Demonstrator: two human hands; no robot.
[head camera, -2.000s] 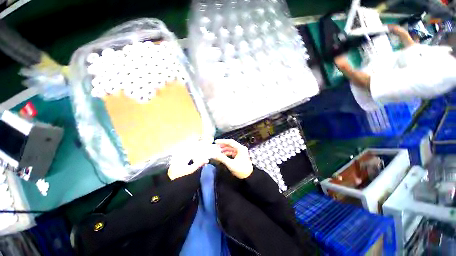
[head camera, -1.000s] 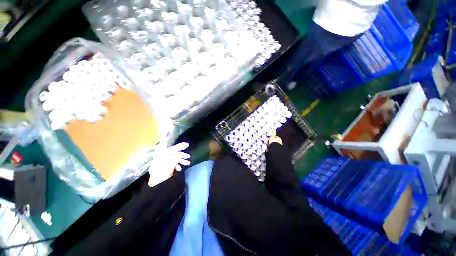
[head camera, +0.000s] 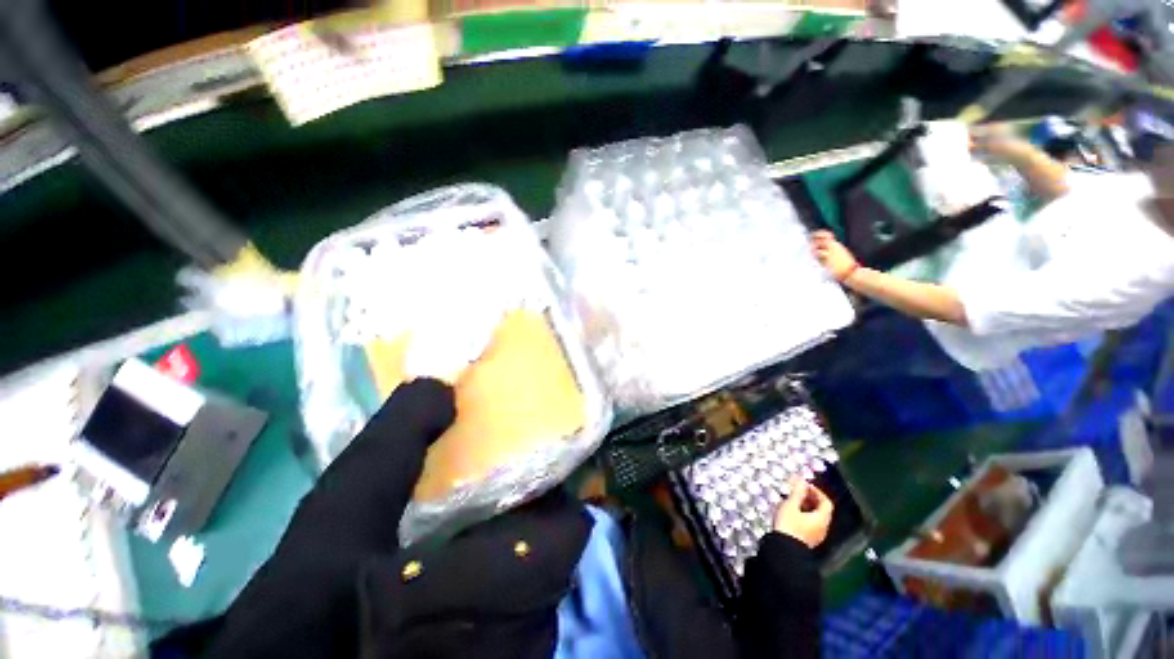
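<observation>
My left hand, gloved in white, reaches into the lined parts bin at the edge of the white caps, above the cardboard sheet. Glare blends it with the caps, so its fingers cannot be told. My right hand is over the black tray at lower right, at the edge of the rows of assembled pieces; its fingertips are together and whether they hold a piece cannot be told. The tray sits in a wire basket.
A clear blister tray lies right of the bin. A grey meter stands at left. At right, another person's hand is by the blister tray's edge. Blue crates and a white box are at lower right.
My left hand has moved from the bin's near edge in among the caps. My right hand remains at the assembled rows. The view has turned, and the other person's arms are in view again.
</observation>
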